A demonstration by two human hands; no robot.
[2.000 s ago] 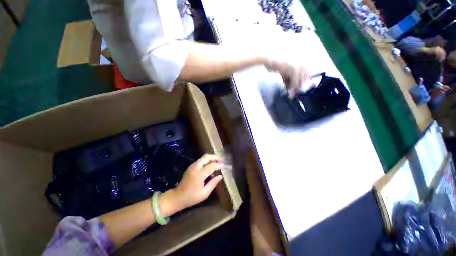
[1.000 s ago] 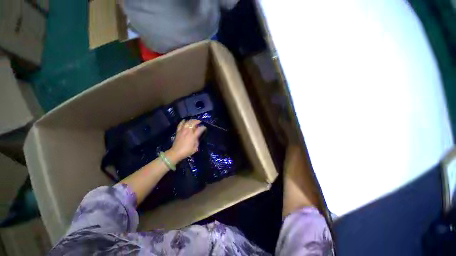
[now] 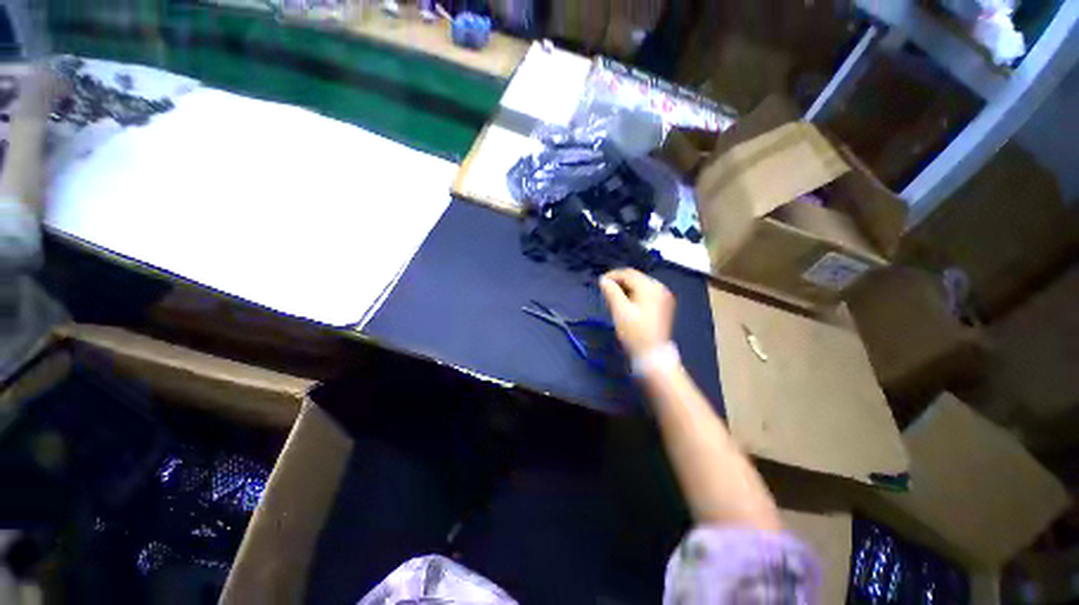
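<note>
My right hand (image 3: 639, 313) is over the dark mat (image 3: 444, 284), at the near edge of a pile of small black parts (image 3: 598, 219). Its fingers are curled and blurred, and I cannot tell whether they hold anything. Blue-handled cutters or pliers (image 3: 568, 325) lie open on the mat, just left of my right hand. A crinkled clear plastic bag (image 3: 568, 166) is bunched behind the black pile. My left hand is not in view. The large carton (image 3: 284, 508) is at lower left, cut off by the edge, with shiny plastic-wrapped black things (image 3: 195, 496) inside.
The white bench sheet (image 3: 254, 201) stretches left, with a dark pile of small parts (image 3: 101, 101) and another person's arm (image 3: 24, 154) at its far end. A brown cardboard sheet (image 3: 805, 390) lies right of the mat. An open small carton (image 3: 769, 225) stands behind it.
The view has swung right, from the large carton to the mat. My left hand, earlier inside the carton, is out of view. My right hand is now by the black pile.
</note>
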